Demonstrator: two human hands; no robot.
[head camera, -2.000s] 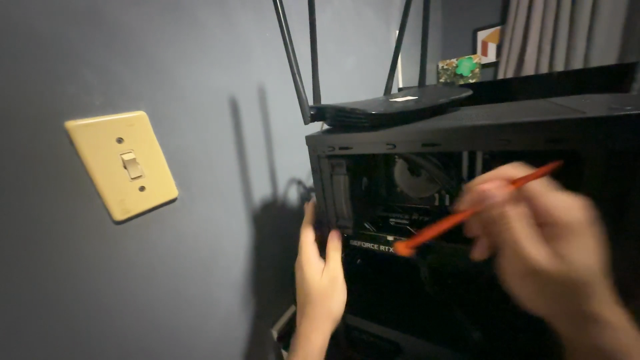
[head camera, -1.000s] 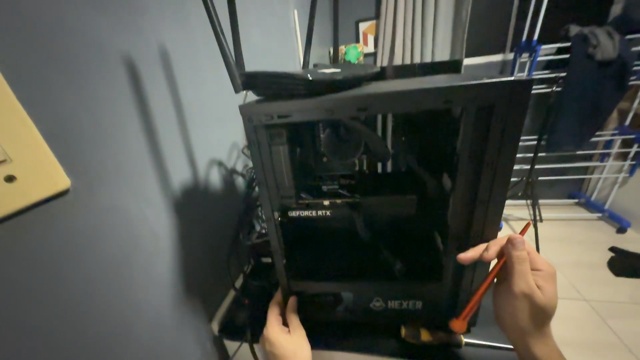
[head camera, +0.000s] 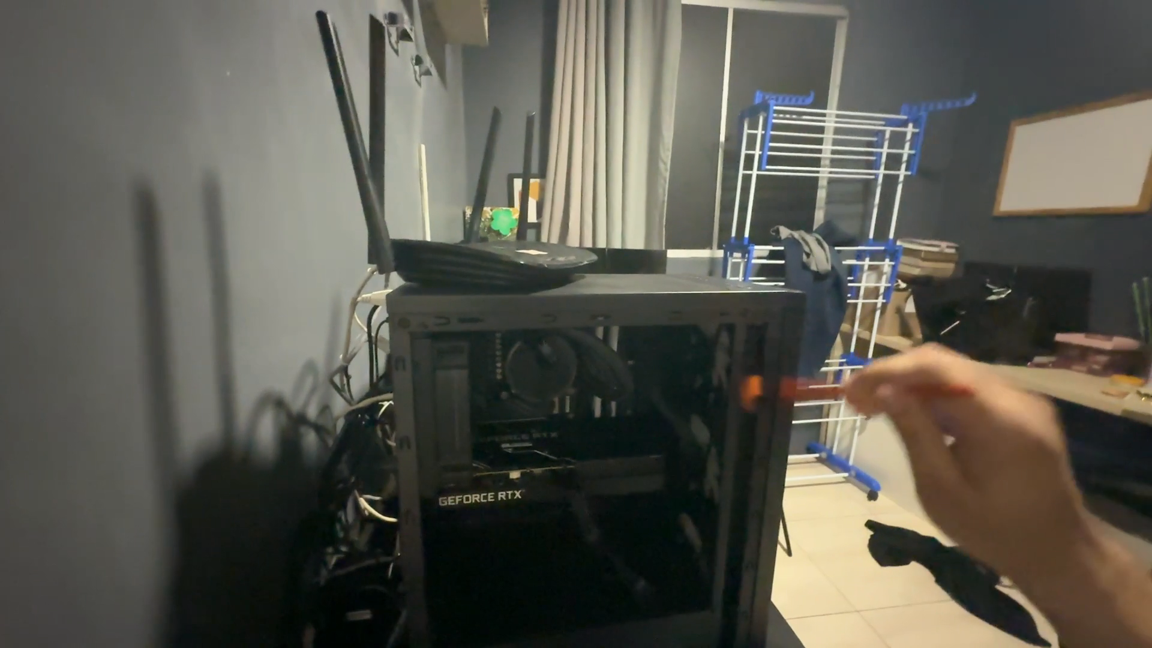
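Note:
My right hand (head camera: 981, 459) is raised at the right, its fingers closed on a thin orange-red stick-like tool (head camera: 819, 390). The tool is blurred; its wider orange end points left, in front of the right front edge of a black computer case (head camera: 783, 468). Through the case's side panel a round cooler (head camera: 540, 367), tubes and a graphics card (head camera: 481, 497) lettered GEFORCE RTX show. A black router (head camera: 490, 263) with upright antennas lies on top of the case. My left hand is out of view.
Tangled cables (head camera: 364, 468) hang between the case and the left wall. Behind stand a blue and white drying rack (head camera: 810, 171) with clothes and a grey curtain (head camera: 612, 126). A dark cloth item (head camera: 954, 576) lies on the tiled floor; a desk (head camera: 1044, 382) is at the right.
My left hand, earlier at the lower left of the case, has left the view. My right hand has risen from the case's lower right with the orange-red tool. The view has tilted up.

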